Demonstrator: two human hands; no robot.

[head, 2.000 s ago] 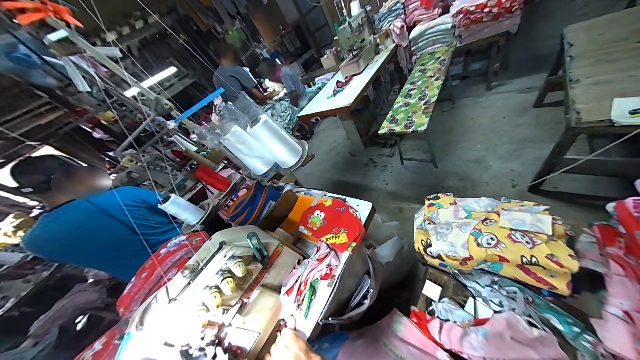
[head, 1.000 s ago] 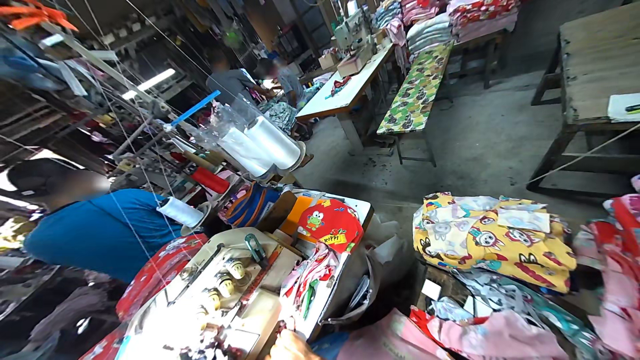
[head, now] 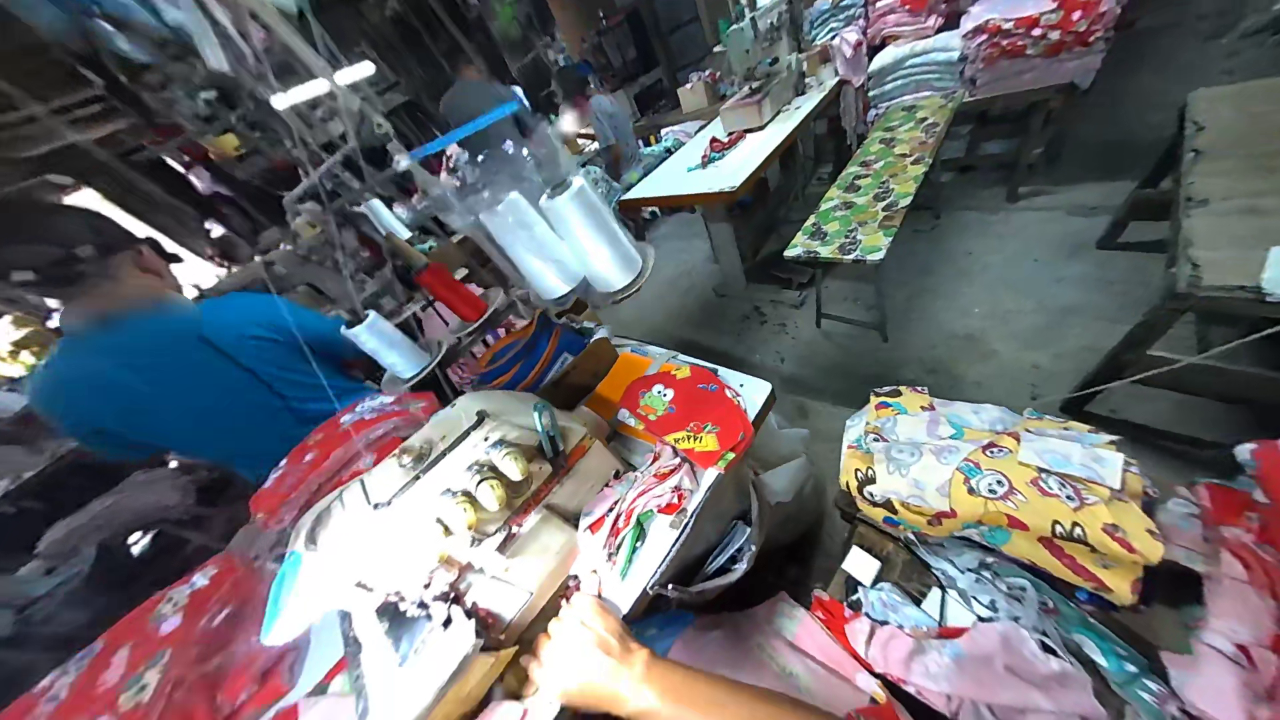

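My right hand (head: 590, 655) is at the bottom centre, at the near edge of an overlock-type sewing machine (head: 440, 500). Its fingers are bent over a bit of pink cloth (head: 510, 708); whether they grip it cannot be made out. My left hand is out of view. Glare washes out the machine's needle area. On the table just beyond my hand lie red-and-white cloth strips (head: 645, 500) and a red printed cloth piece (head: 700, 412). White thread cones (head: 590, 240) stand behind the machine, with a red thread cone (head: 450, 290) nearer to it.
Folded yellow printed fabric (head: 1000, 490) is stacked at the right, above pink cloth (head: 985, 660). A person in a blue shirt (head: 200, 370) is at the left. Further back are a white-topped table (head: 730, 165), a camouflage-covered bench (head: 875, 185) and a wooden table (head: 1235, 190).
My right hand shows more fully above the bottom edge than before, with its forearm now in view. The view itself has shifted slightly.
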